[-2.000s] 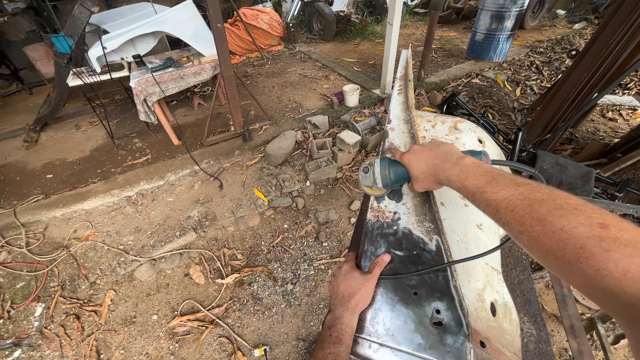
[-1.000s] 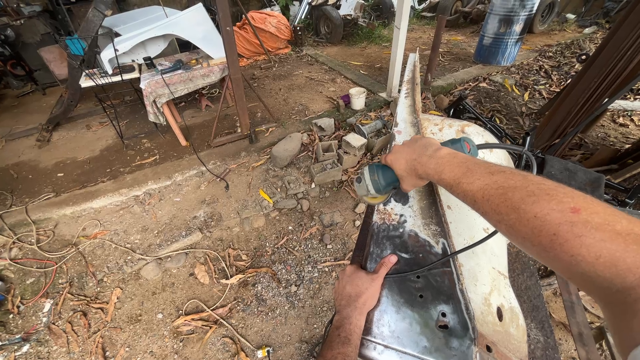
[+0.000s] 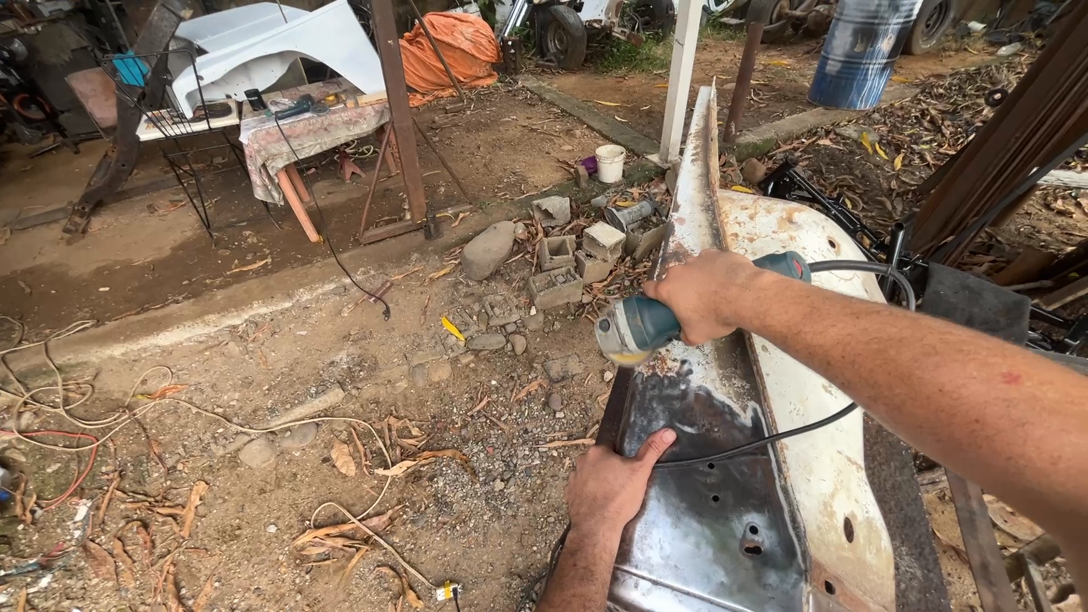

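Observation:
My right hand (image 3: 701, 293) is wrapped around the teal body of an angle grinder (image 3: 639, 327), whose head points left over the near side of a sheet-metal vehicle panel (image 3: 714, 501). The disc sits at the panel's left edge; whether it touches is not clear. Around it the metal goes from rusty, patchy paint to bare dark steel with several holes. My left hand (image 3: 608, 484) grips the panel's left edge, thumb on top and fingers hidden below. The grinder's black cord (image 3: 765, 440) crosses the panel. A cream-painted, rust-marked section (image 3: 816, 408) adjoins on the right.
Concrete blocks (image 3: 557, 287) and a large stone (image 3: 489, 251) lie beyond the panel, near a white bucket (image 3: 610, 163). A white post (image 3: 680, 81) stands behind. Extension cords (image 3: 212, 412) run over the ground at left. A cloth-covered table (image 3: 272, 140) and a blue drum (image 3: 863, 51) are farther off.
Between two seconds ago and now, my right hand has brought the grinder nearer along the panel, toward my left hand. My left hand stays at the panel's left edge.

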